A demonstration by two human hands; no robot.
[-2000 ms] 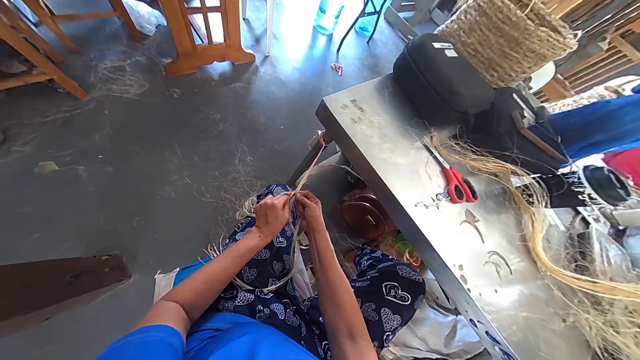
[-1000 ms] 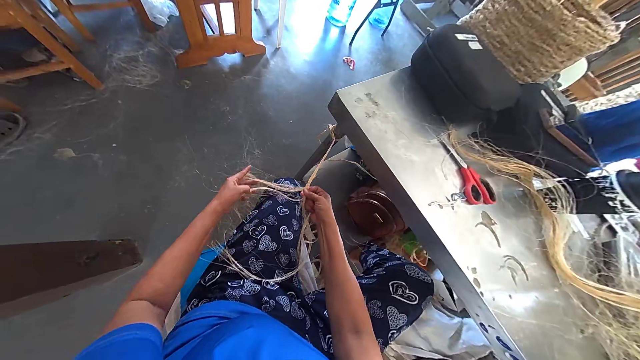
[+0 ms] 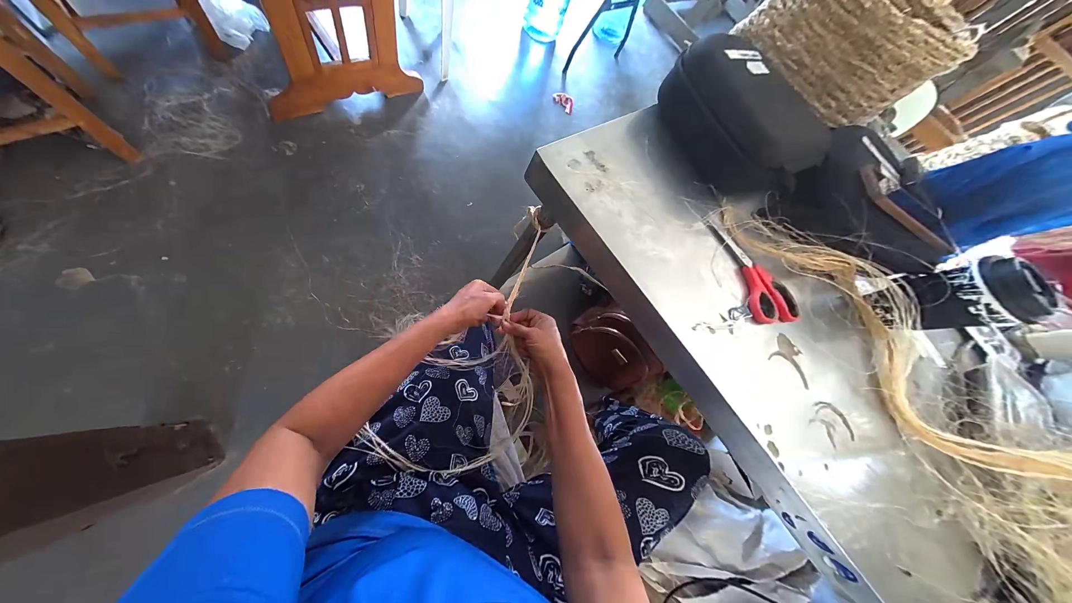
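A cord of pale plant fibre [image 3: 523,272] runs from the leg near the corner of a metal table down to my hands. My left hand [image 3: 476,305] pinches the strands from the left side. Close against it, my right hand [image 3: 536,333] grips the cord at the same spot, over my lap. Loose fibre strands [image 3: 410,461] hang below and loop across the patterned dark blue cloth on my legs. On the metal tabletop lie red-handled scissors [image 3: 766,293], beside a long hank of blond fibre [image 3: 900,394].
The metal table [image 3: 662,243] stands at my right, its edge near my right forearm. It carries a black case [image 3: 745,109]; a woven basket [image 3: 854,50] stands behind. A brown leather bag [image 3: 615,347] is under the table. Wooden furniture [image 3: 347,79] stands ahead, and fibre scraps litter the floor.
One second ago my left hand was out to the left, with strands stretched between my hands. It has come back to the right and now meets my right hand at the cord.
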